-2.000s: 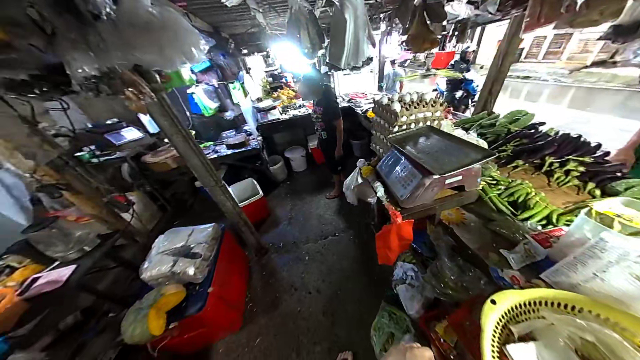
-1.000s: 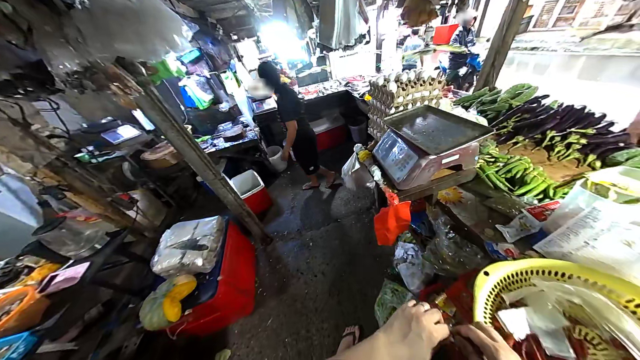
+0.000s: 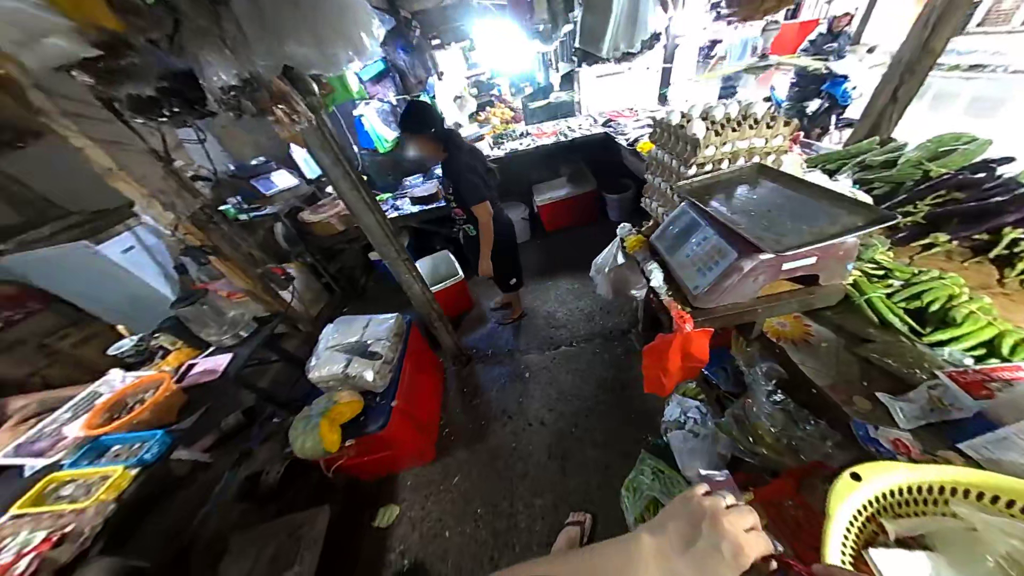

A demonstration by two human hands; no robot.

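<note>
My left hand (image 3: 708, 524) is at the bottom right with its fingers curled, beside a yellow plastic basket (image 3: 860, 488) that holds clear plastic bags. It touches dark red material whose kind I cannot tell. Of my right hand (image 3: 832, 570), only a sliver shows at the bottom edge; the rest is out of frame. Clear plastic bags (image 3: 696, 436) and a bag of green leaves (image 3: 652, 484) lie just left of and above my left hand. A digital weighing scale (image 3: 744, 256) with a metal tray stands farther up, and an orange-red plastic bag (image 3: 676, 360) hangs below it.
A person (image 3: 480, 200) in dark clothes stands in the aisle. Green peppers (image 3: 928, 304) and stacked egg trays (image 3: 704, 152) are at right. A red cooler (image 3: 416, 416) bearing wrapped packs and a cut squash (image 3: 324, 424) stands left of the aisle, near a wooden post (image 3: 376, 224).
Both hands, seen near the basket a second ago, are now lower in view, the right one mostly out of it. The person in the aisle has turned toward the left-hand table. The view has swung left.
</note>
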